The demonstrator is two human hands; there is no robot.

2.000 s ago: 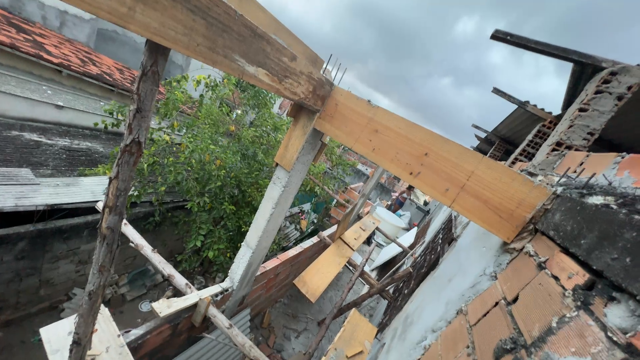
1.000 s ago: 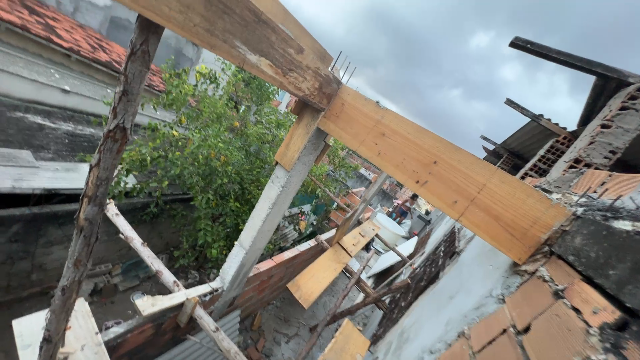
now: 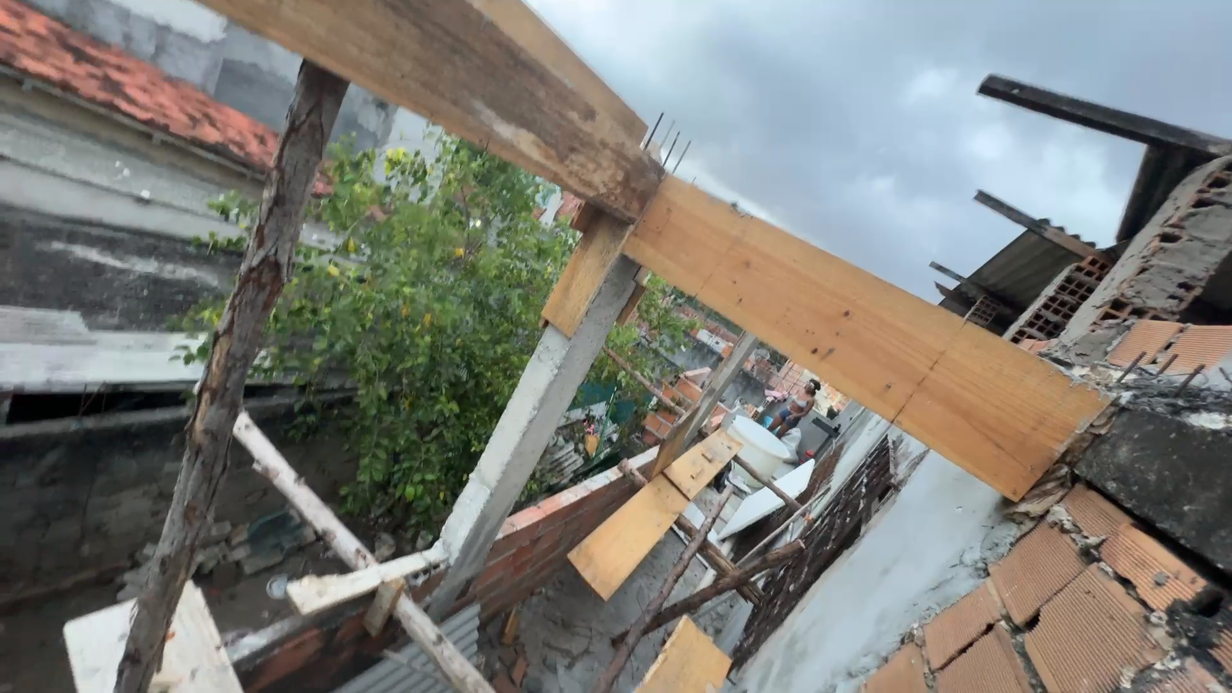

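Note:
Neither of my hands is in view. A wooden formwork board [image 3: 857,327] runs from the top of a concrete column [image 3: 539,414] down to a hollow-brick wall [image 3: 1068,606] at the right. A second, stained board [image 3: 481,87] meets it at the column and extends to the upper left. Thin steel rebar ends [image 3: 669,144] stick up at that joint. Short wooden boards [image 3: 587,279] flank the column top. A rough tree-trunk pole [image 3: 236,356] stands under the stained board at the left.
A pale pole [image 3: 337,539] slants at lower left beside a white board [image 3: 154,645]. Below are loose planks [image 3: 635,529], crossed poles [image 3: 731,582], a low brick wall [image 3: 568,520] and a white tank [image 3: 756,445]. A person [image 3: 794,409] is beyond it. A leafy tree [image 3: 423,327] stands behind the column.

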